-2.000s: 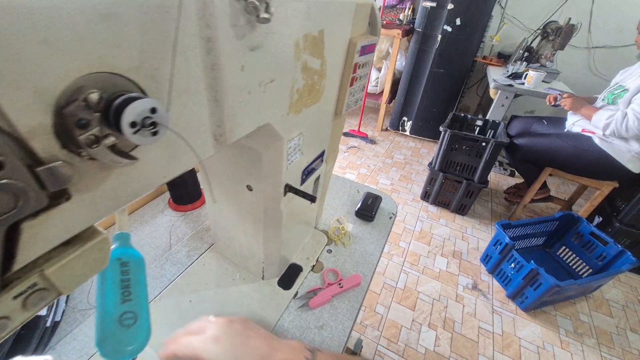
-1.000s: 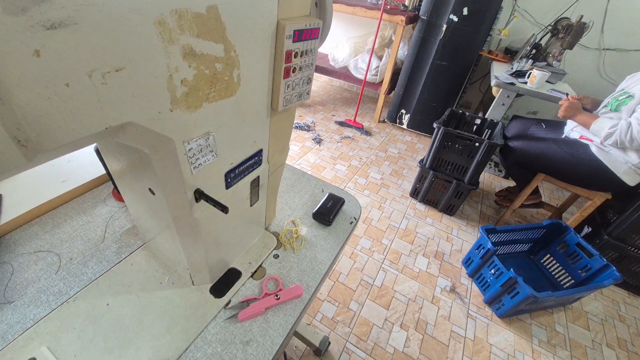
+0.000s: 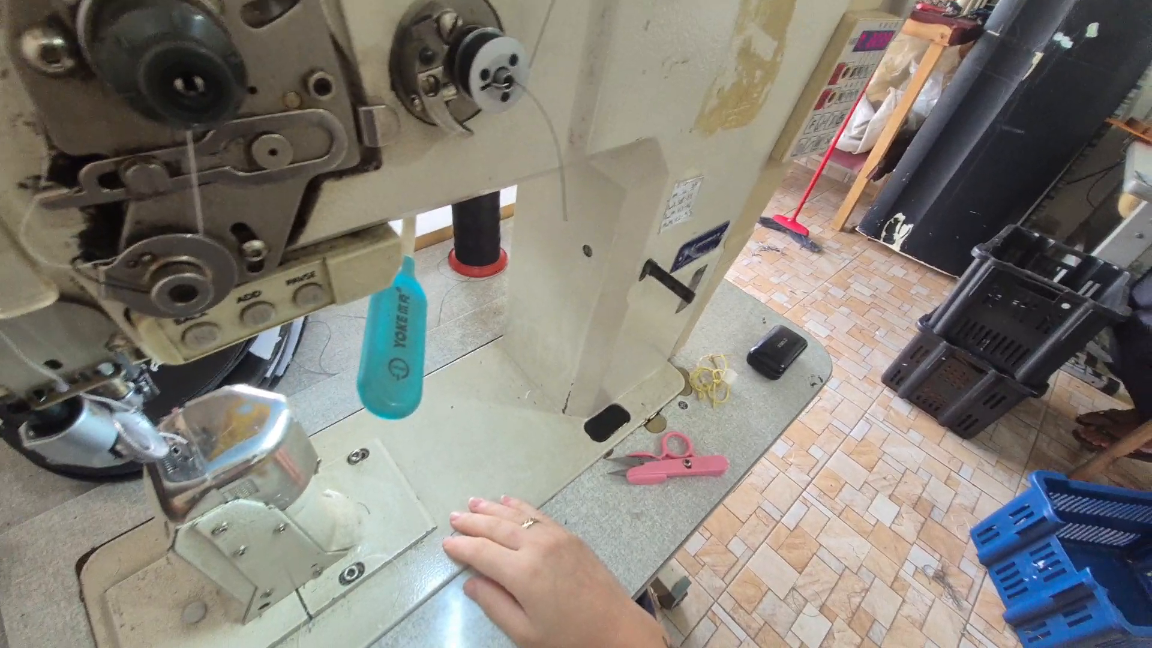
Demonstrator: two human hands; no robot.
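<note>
My right hand (image 3: 544, 567), with a ring on one finger, rests palm down on the edge of the industrial sewing machine's bed (image 3: 486, 441) and holds nothing. My left hand is out of view. Pink thread snips (image 3: 679, 466) lie on the grey tabletop beyond my fingers. Left of the hand stands the machine's metal post (image 3: 256, 513), with the presser area (image 3: 85, 432) beside its top. A turquoise plastic bottle-shaped piece (image 3: 393, 346) hangs from the machine head. On the machine arm sits a bobbin (image 3: 493, 67) with a loose thread end.
A black case (image 3: 777, 352) and yellow rubber bands or cords (image 3: 711, 380) lie near the table corner. A black thread cone (image 3: 477, 234) stands behind the machine. Black crates (image 3: 1026, 297), a blue crate (image 3: 1062, 558) and a red-handled broom (image 3: 823, 171) are on the tiled floor; a person's foot shows at right.
The view has swung right and then back left. My right hand, low at the frame's edge two seconds ago and unseen one second ago, now shows on the machine bed's edge.
</note>
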